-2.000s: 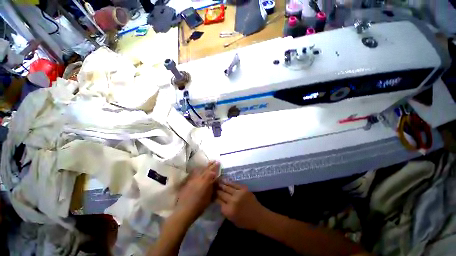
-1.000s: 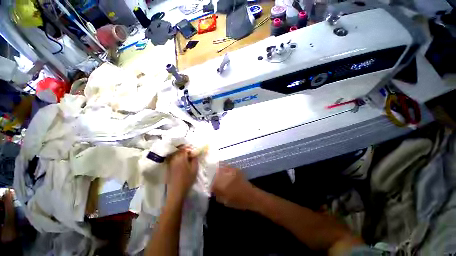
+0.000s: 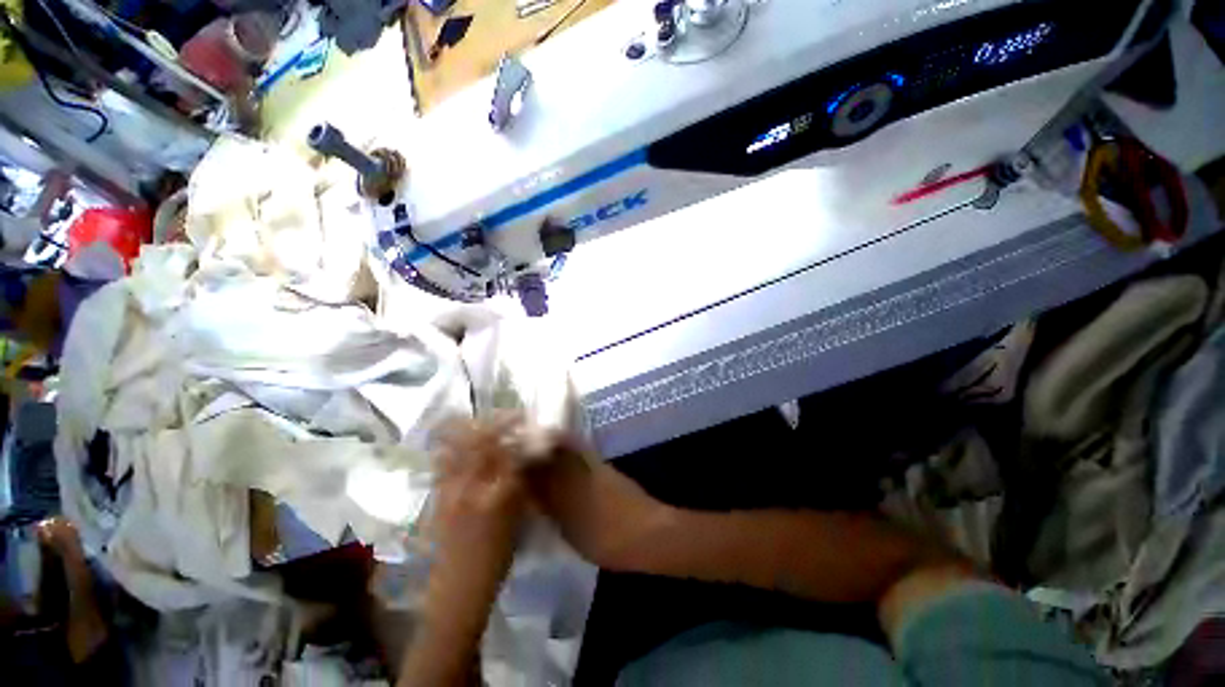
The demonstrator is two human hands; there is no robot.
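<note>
A large cream cloth pile (image 3: 309,349) lies left of the sewing machine head (image 3: 752,121) and hangs over the table's front edge. My left hand (image 3: 477,470) and my right hand (image 3: 562,483) are close together on a cream garment piece (image 3: 544,396) at the front edge, below and in front of the presser foot (image 3: 533,293). Both hands are blurred. The fingers are bent around the cloth; the exact grip is not clear. The cloth hangs down below the hands.
Orange-yellow and red scissors (image 3: 1132,195) lie at the table's right end, near a thin red tool (image 3: 940,185). A heap of grey and cream cloth (image 3: 1115,403) is at the right. Another person's hand (image 3: 57,540) shows at the far left.
The view has shifted closer to the machine. My right hand has moved left against my left hand. The dark label patch seen earlier on the cloth no longer shows.
</note>
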